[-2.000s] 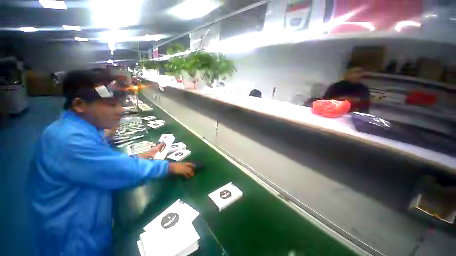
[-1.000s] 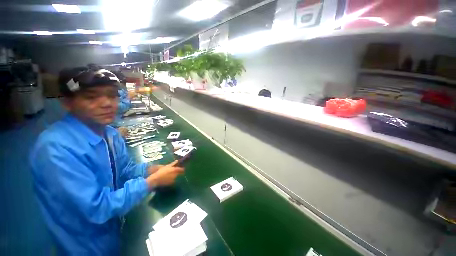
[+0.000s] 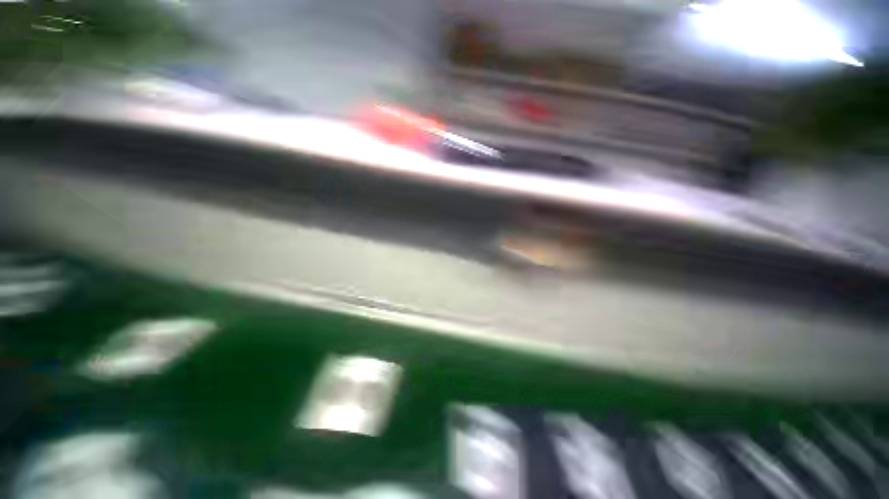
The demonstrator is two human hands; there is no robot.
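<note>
The frame is heavily blurred. A white box (image 3: pixel 351 395) lies on the green conveyor belt (image 3: pixel 253 356) near the lower middle. Another white box (image 3: pixel 150 348) lies on the belt to its left. At the lower right, several white boxes (image 3: pixel 487 453) stand in a row, with dark shapes between them. A pale blurred pile (image 3: pixel 88 470) is at the bottom left. Prints on the boxes cannot be made out. Neither of my hands is in view.
A pale partition (image 3: pixel 419 292) runs behind the belt, with a white shelf (image 3: pixel 322 141) above it. A red bundle (image 3: pixel 398 127) and a black bag (image 3: pixel 536 161) are on the shelf. A small brownish box (image 3: pixel 536 251) is on the partition.
The view has swung right and is blurred. The person in the blue jacket is out of view. The red bundle now appears further left, and the row of boxes has come into view.
</note>
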